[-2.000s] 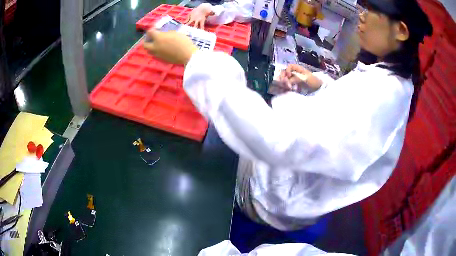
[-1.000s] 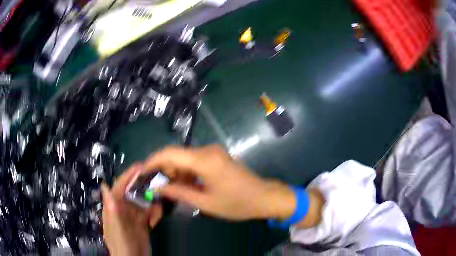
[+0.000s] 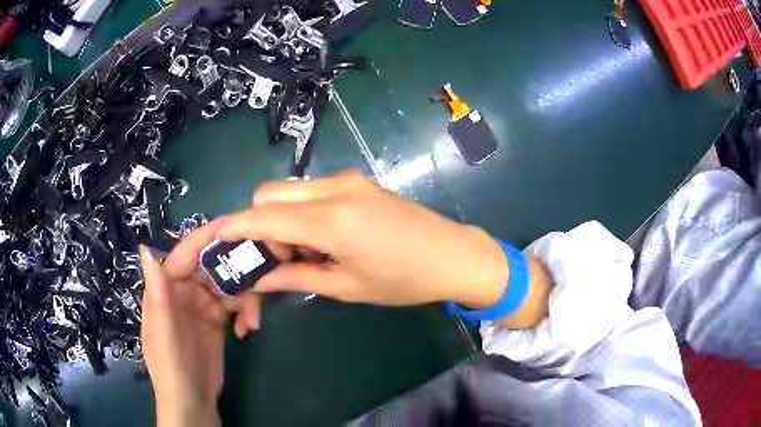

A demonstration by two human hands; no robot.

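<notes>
A small black rounded-square screen (image 3: 237, 265) with a white and green patch and a thin pale rim is held between both my hands. My left hand (image 3: 185, 321) supports it from the left, thumb up. My right hand (image 3: 367, 242), with a blue wrist band (image 3: 511, 288), grips its right side with thumb and fingers. Whether a watch case lies under the screen is hidden. A loose display module (image 3: 473, 138) with an orange flex cable (image 3: 455, 103) lies on the dark green bench beyond my right hand.
A large heap of black spring clips (image 3: 138, 167) with silver handles covers the left. More display modules (image 3: 417, 10) lie at the far side, another (image 3: 619, 29) near a red slotted tray (image 3: 697, 33). A white block (image 3: 77, 25) is far left. A pale sleeve (image 3: 705, 250) is at right.
The view has swung from the neighbouring worker and red trays down to my hands and the clip heap. Since one second ago, my hands keep holding the screen, now seen more sharply.
</notes>
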